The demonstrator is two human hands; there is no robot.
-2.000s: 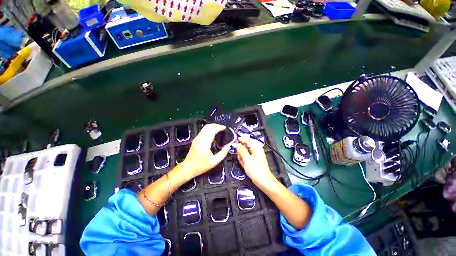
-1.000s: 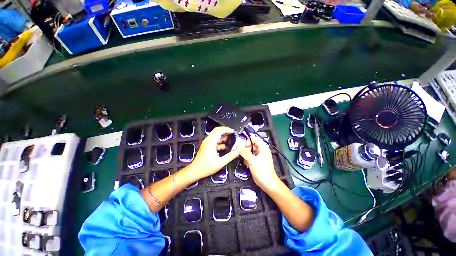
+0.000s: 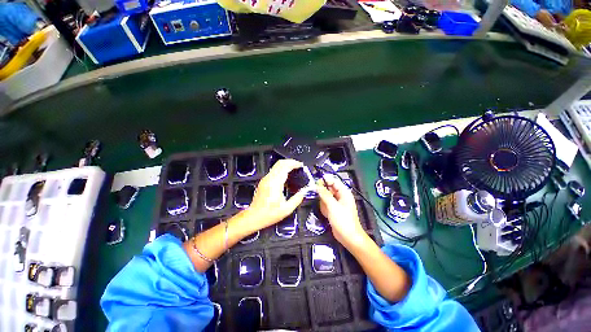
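Note:
My left hand point(image 3: 275, 192) holds a watch head point(image 3: 297, 181) with a dark face above the foam tray. My right hand point(image 3: 337, 202) is close against its right side, fingertips pinched at a thin black cable or small part too small to make out. A flat black box point(image 3: 300, 148) with pale print lies on the tray's upper edge, just beyond my hands. The black foam compartment tray point(image 3: 302, 249) lies below, with watch heads in many pockets.
A white blister tray point(image 3: 48, 214) with units is at left. Loose watches, a pen-like tool point(image 3: 415, 185), a bottle point(image 3: 455, 207), cables and a black fan point(image 3: 504, 157) are at right. Beyond is the green belt point(image 3: 311, 84) with open units.
The units on the belt have shifted to the right. The watch head in my left hand now shows its dark face more. Both hands stay close together over the tray.

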